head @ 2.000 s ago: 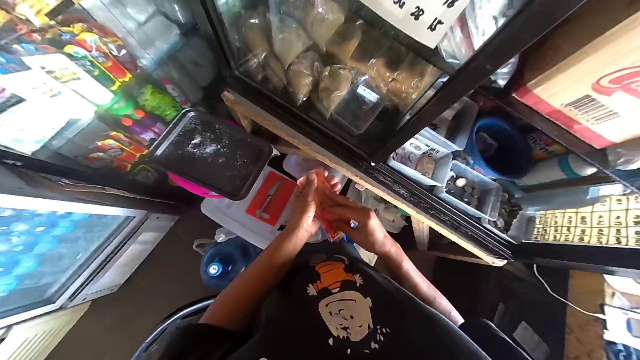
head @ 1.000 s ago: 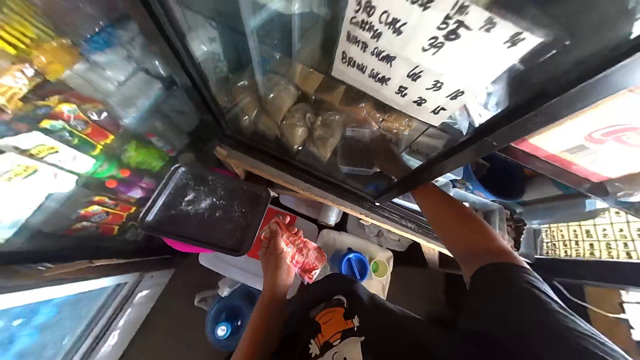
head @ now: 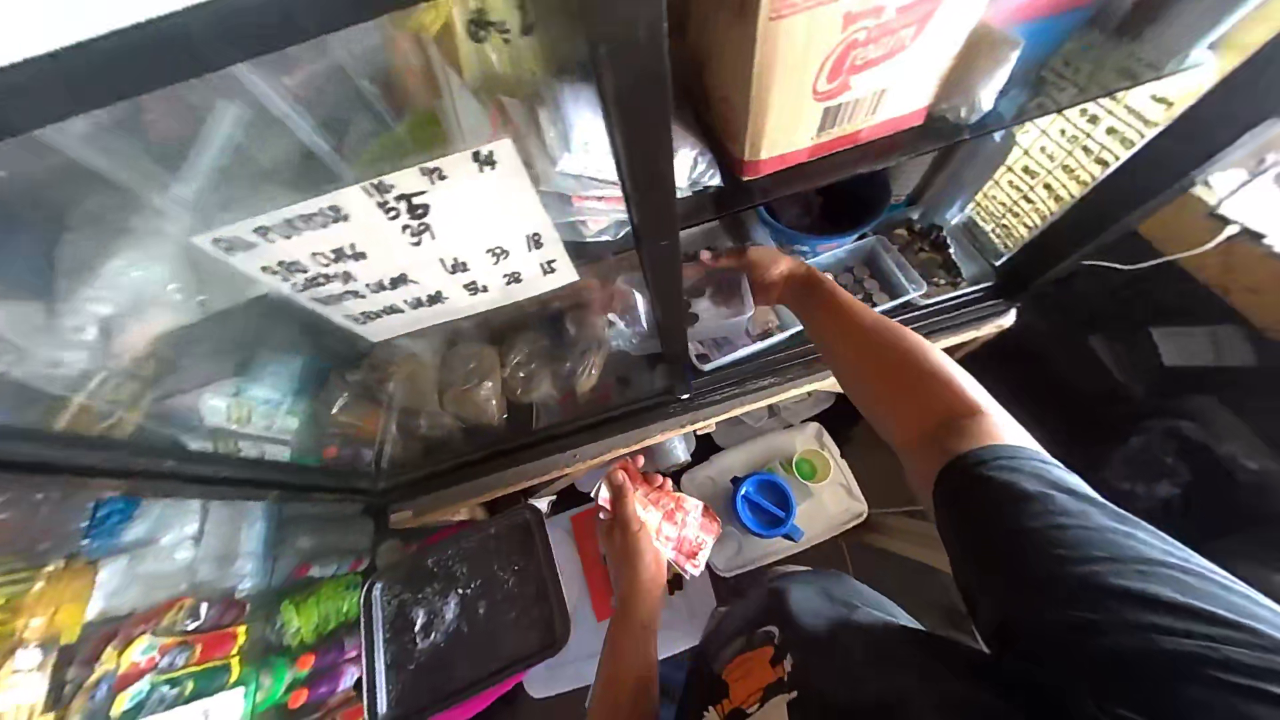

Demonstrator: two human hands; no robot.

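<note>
Red banknotes [head: 682, 530] are in my left hand [head: 633, 515], low in front of the wooden ledge, with the thumb over them. My right arm reaches through the opening of the glass cabinet, and my right hand [head: 755, 272] is at a clear plastic container [head: 720, 305] above a white tray [head: 745, 352] with what look like banknotes. Whether the fingers grip the container is unclear. Beside that hand lie a plastic tray of coins [head: 868, 280] and a further heap of coins [head: 925, 252]. Behind them stands a blue tub [head: 825, 240].
A black tray [head: 465, 615] lies lower left, near colourful packets [head: 180, 650]. A blue lidded pitcher [head: 765, 505] and green cup [head: 812, 466] stand on a pale lid [head: 845, 515]. A handwritten sign [head: 390, 240] hangs on the glass; a cardboard box [head: 840, 80] sits on the shelf.
Two seconds ago both hands were together at the red notes. My right hand has since gone into the cabinet, while my left keeps the notes. The view has swung right.
</note>
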